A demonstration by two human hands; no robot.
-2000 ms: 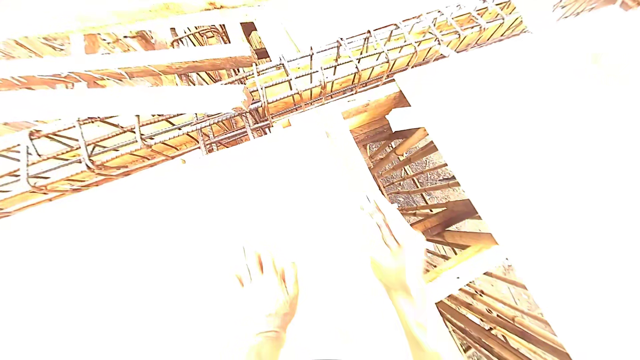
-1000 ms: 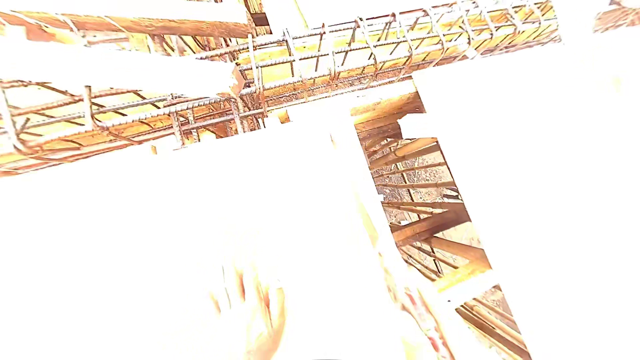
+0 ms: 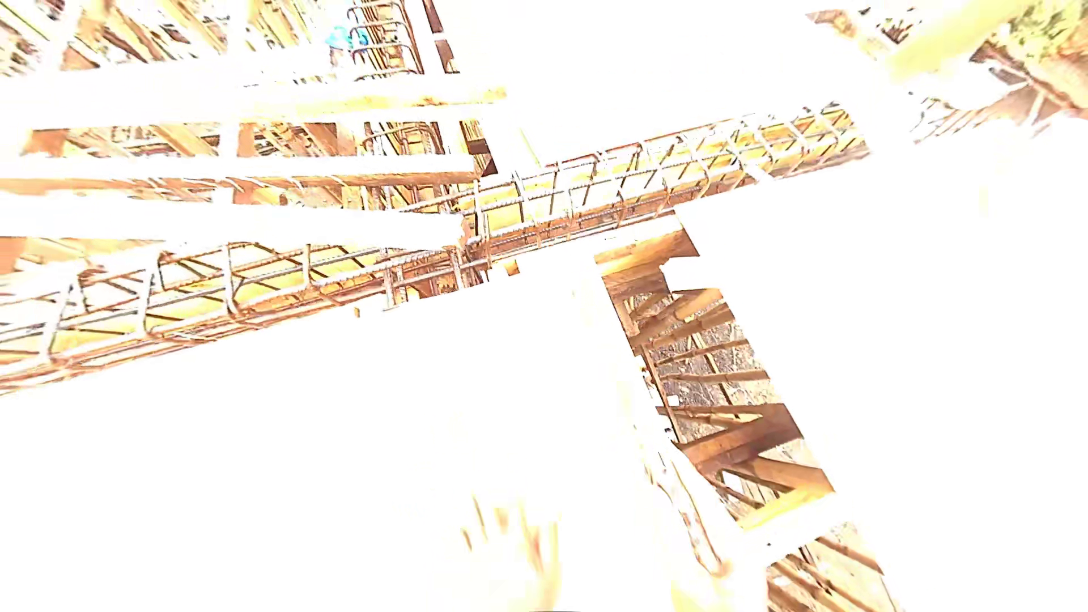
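Note:
Strong glare washes out much of the view. My left hand (image 3: 514, 552) is at the bottom centre, palm down with its fingers apart, over a glaring white flat surface (image 3: 340, 459); nothing shows in it. To its right, at the near left edge of a long gap, the pale form of my right hand (image 3: 701, 586) is mostly lost in glare, so its fingers and anything in them cannot be made out. Beyond both hands, a rebar cage (image 3: 595, 191) runs across the view inside wooden formwork.
The long gap shows wooden braces (image 3: 739, 438) and poles below, with a short crosspiece (image 3: 799, 506) over it. Timber beams (image 3: 255, 180) lie at the upper left, near another rebar cage (image 3: 382, 38). A bright flat surface (image 3: 952, 382) lies right of the gap.
The view has shifted, showing more beams and rebar at the top. My right hand's fingers showed apart two seconds ago and are now lost in glare. My left hand remains over the white surface.

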